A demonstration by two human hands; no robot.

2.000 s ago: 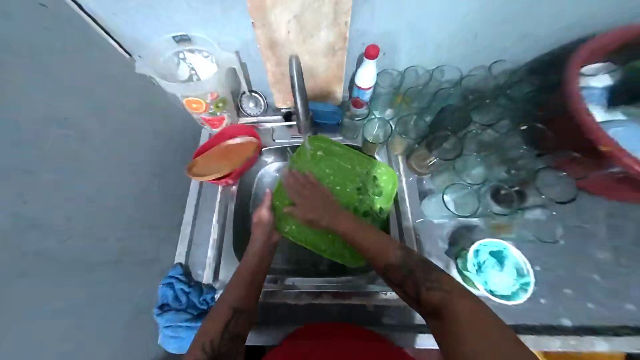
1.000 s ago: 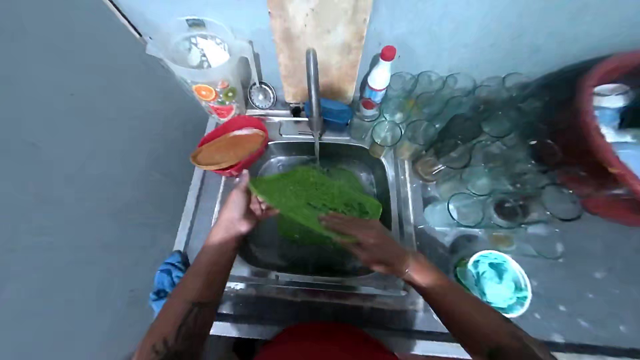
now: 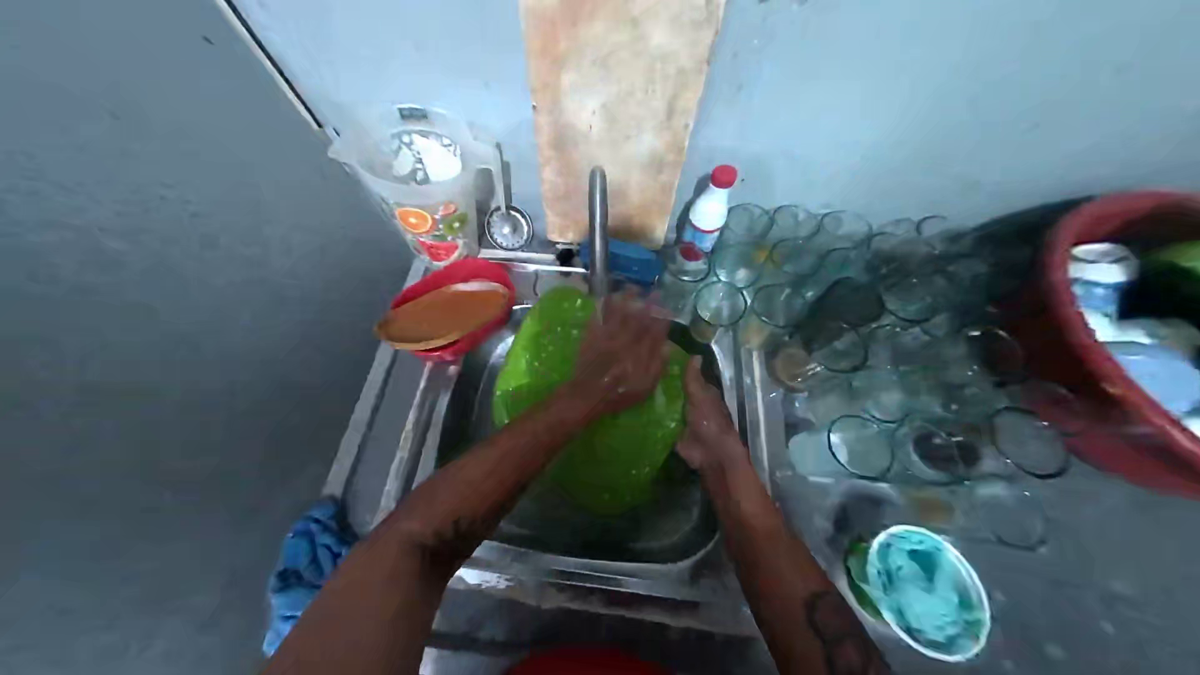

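Note:
A green plastic tray (image 3: 609, 459) is tilted inside the metal sink basin (image 3: 647, 551), below the faucet (image 3: 598, 225). My right hand (image 3: 710, 422) grips the tray's right edge. Flat over the upper middle of the tray, my left hand (image 3: 626, 352) is blurred and spread near the faucet's mouth; its fingers close around nothing that I can make out. Drops of water show on the tray.
Many drinking glasses (image 3: 862, 445) crowd the right counter, beside a red bucket (image 3: 1078, 309) and a tub of turquoise paste (image 3: 928, 592). Left are red and orange bowls (image 3: 445, 314), a plastic pitcher (image 3: 427, 197) and a blue cloth (image 3: 309, 562). A white bottle (image 3: 709, 211) stands behind.
The tray has been turned in the sink. My left hand has moved from its left edge onto its face, and my right hand from its face to its right edge.

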